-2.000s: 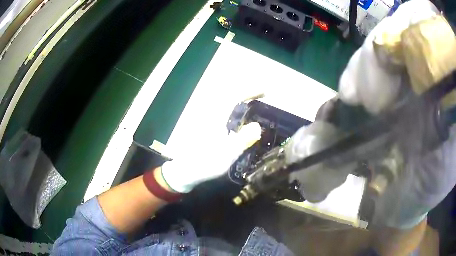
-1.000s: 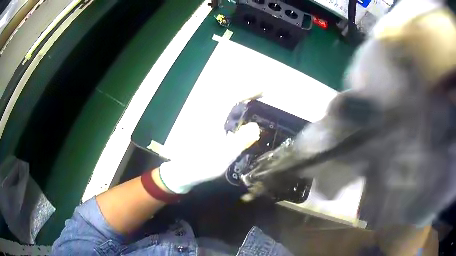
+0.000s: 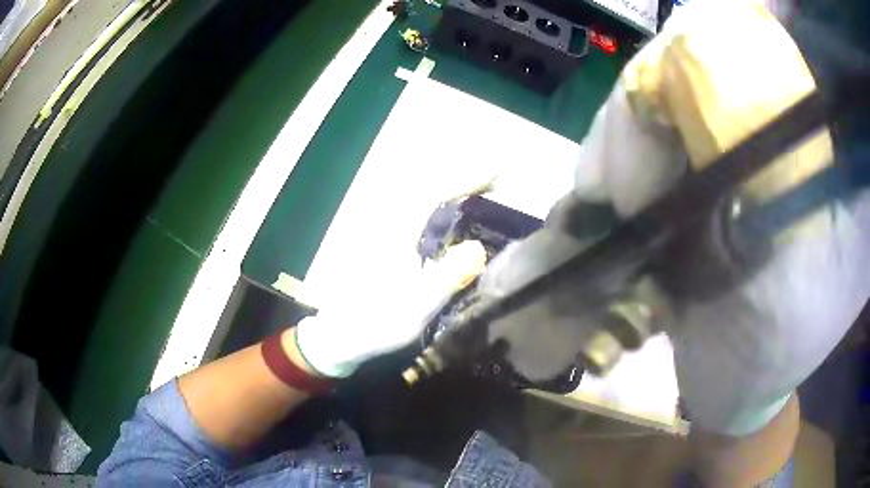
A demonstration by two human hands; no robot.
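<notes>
A black housing [image 3: 506, 217] lies on the white sheet, largely hidden under my hands. My gloved left hand [image 3: 401, 295] reaches in from the lower left, with its fingertips on the housing's left part and a small dark part [image 3: 441, 229] beside them. My gloved right hand [image 3: 658, 191] is large and blurred over the right part of the housing. It is closed around a power screwdriver [image 3: 611, 250], a long dark tool slanting down to the left with a brass-coloured fitting. The spot where the tool meets the housing is hidden.
A black socket block [image 3: 510, 38] with round sockets lies on the green bench at the top, with a red item [image 3: 603, 39] at its right end and yellow wires [image 3: 414, 39] at its left. A green conveyor belt with a pale rail [image 3: 258, 195] runs at left; clear plastic film [image 3: 43, 419] lies on it.
My right hand and the screwdriver have shifted left and down over the housing. My left hand stays on the housing. The plastic film sits further to the lower left in view.
</notes>
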